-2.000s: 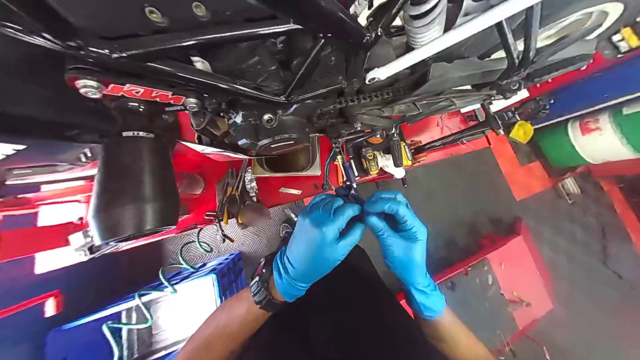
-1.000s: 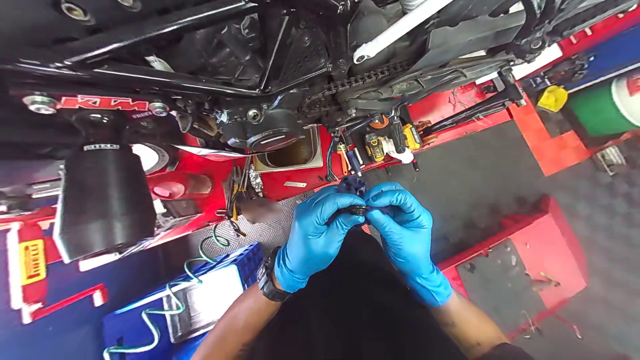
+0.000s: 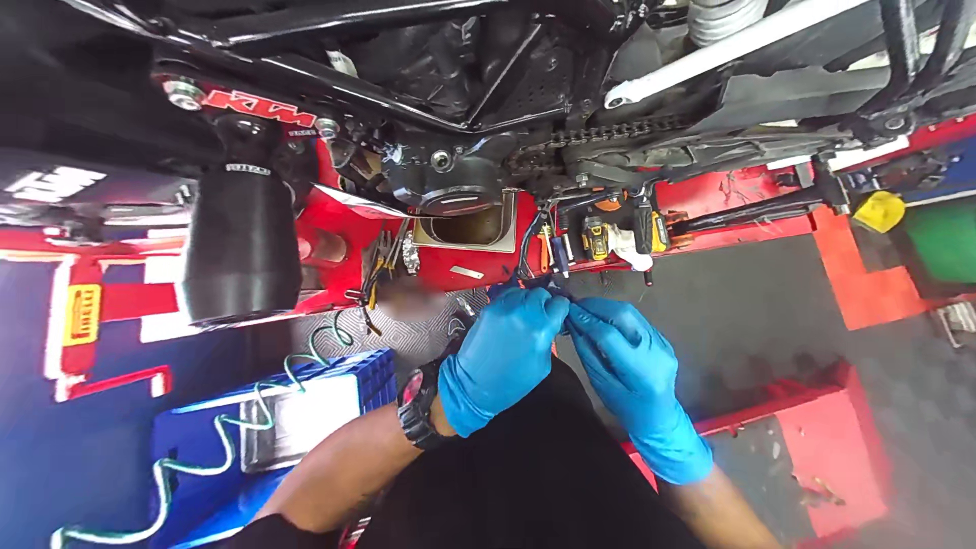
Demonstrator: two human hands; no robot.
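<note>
My left hand (image 3: 503, 354), in a blue glove with a black watch at the wrist, pinches a small dark part at its fingertips. Also gloved in blue, my right hand (image 3: 629, 362) meets it there, thumb and fingers closed on the same part, which the gloves mostly hide. Both hands are in front of the red lift bench, below the motorcycle's chain (image 3: 618, 132) and its round black engine cover (image 3: 461, 179). Beyond the fingertips, pens and a screwdriver-like tool (image 3: 545, 248) stand at the bench edge.
A metal pan (image 3: 499, 245) with dark liquid sits under the engine. Pliers (image 3: 375, 267) lie left of it, a yellow-black cordless power tool (image 3: 595, 238) right. A black exhaust silencer (image 3: 242, 244) hangs at left. A blue crate (image 3: 381, 381) and coiled green hose (image 3: 225, 442) are lower left.
One second ago a dark round part showed between my fingertips; now my gloves cover most of it. My hands stay close together throughout.
</note>
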